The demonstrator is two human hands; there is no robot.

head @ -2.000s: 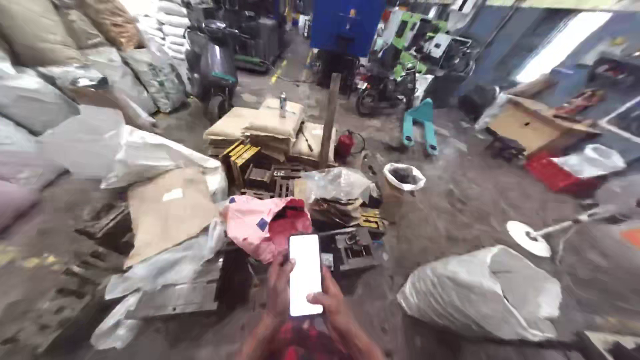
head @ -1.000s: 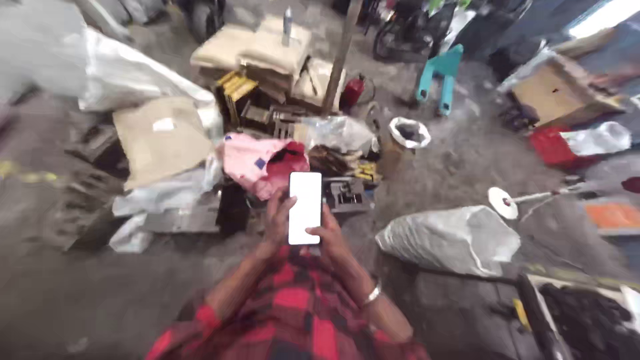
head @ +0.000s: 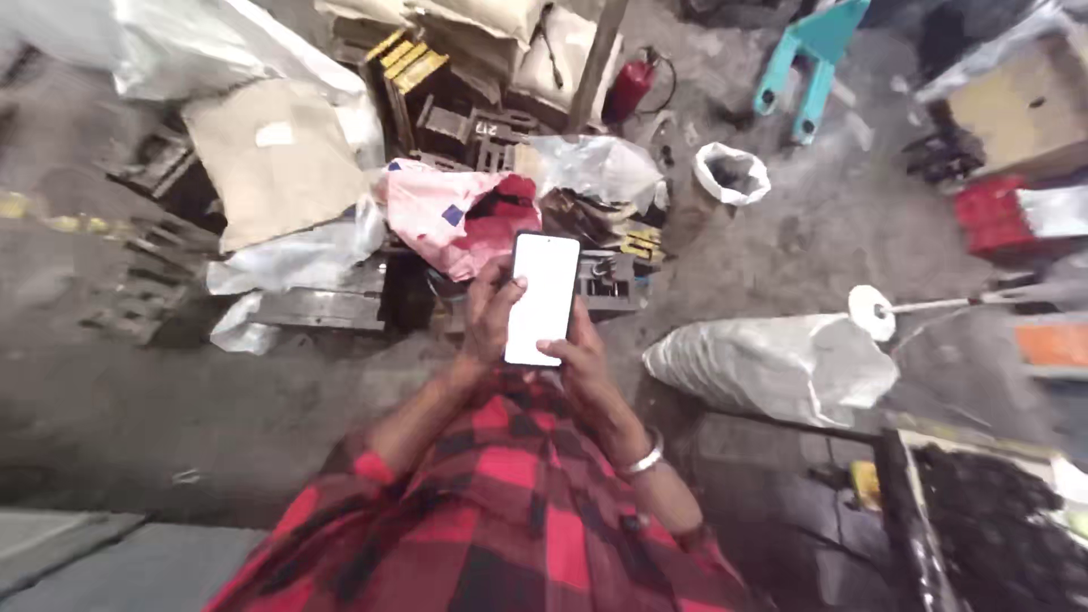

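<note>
A smartphone with a bright white screen is held upright in front of my chest. My left hand grips its left edge, the thumb near the screen's side. Around the lower right edge is my right hand, its thumb lying over the bottom of the screen. Just beyond the phone lies an open pink sack with a red inside. A clear plastic bag rests on a pile behind the phone's top right.
A brown paper sack lies at left. A white woven sack lies on the floor at right, with an open white bag beyond. Farther off are a red fire extinguisher, a teal pallet truck and a red crate. A bin of dark material stands lower right.
The view has tilted down strongly, so my forearms and checked shirt now show. Both hands have kept their hold on the phone.
</note>
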